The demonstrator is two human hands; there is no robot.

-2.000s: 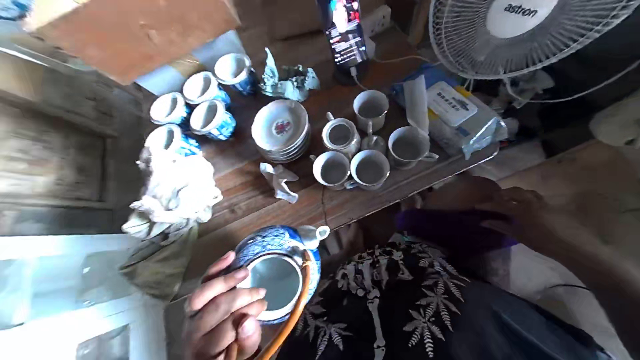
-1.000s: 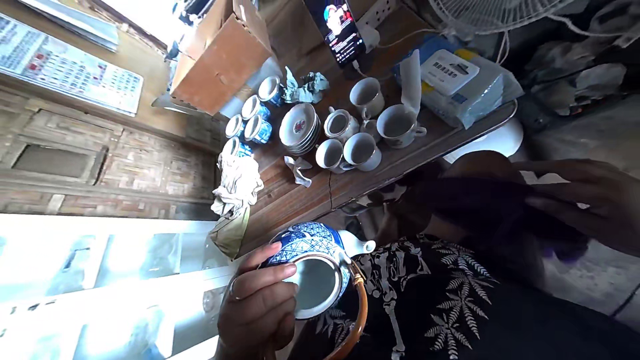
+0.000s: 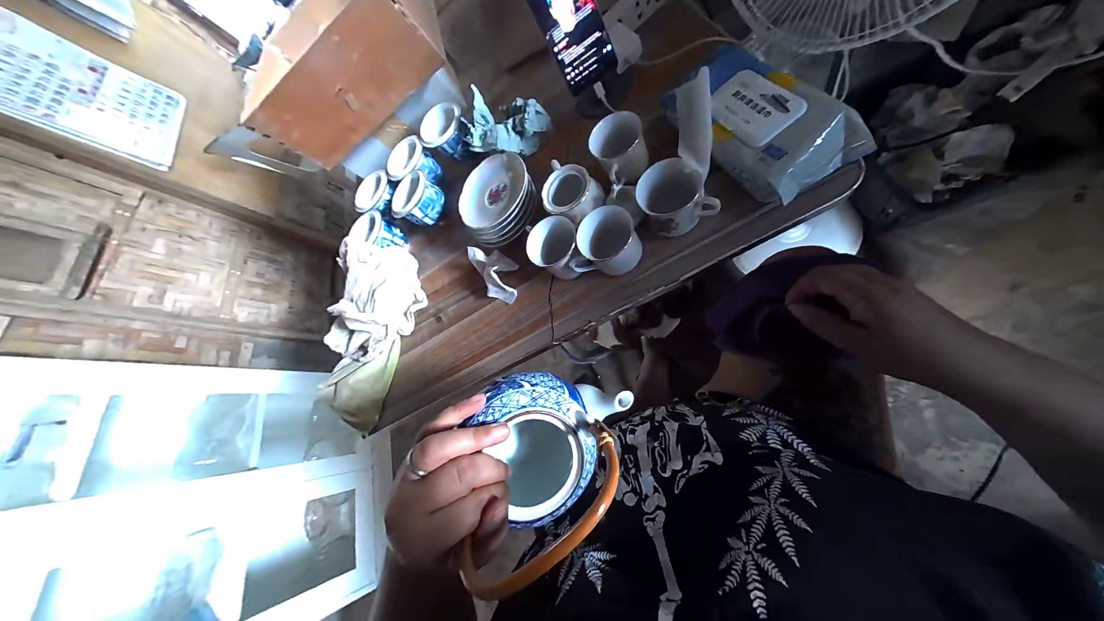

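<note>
My left hand grips a blue-and-white ceramic teapot, lidless and tilted so its round mouth faces me. The teapot's bamboo-like handle hangs down beside the fingers, and its white spout points right. Over my knee, my right hand rests on a dark purple cloth; its fingers are partly in shadow, so its hold on the cloth is unclear. Beyond the teapot, on the wooden table, are several white cups, a stack of floral saucers and several blue-and-white cups.
A crumpled white cloth lies at the table's left end. Near the back are a cardboard box, crumpled paper and a phone on a cable. A wipes pack sits right, below a fan. Glass-paned cabinetry stands left.
The view has swung, bringing more of the left side into sight. My left hand still holds the teapot. My right hand remains by the purple cloth at the knee.
</note>
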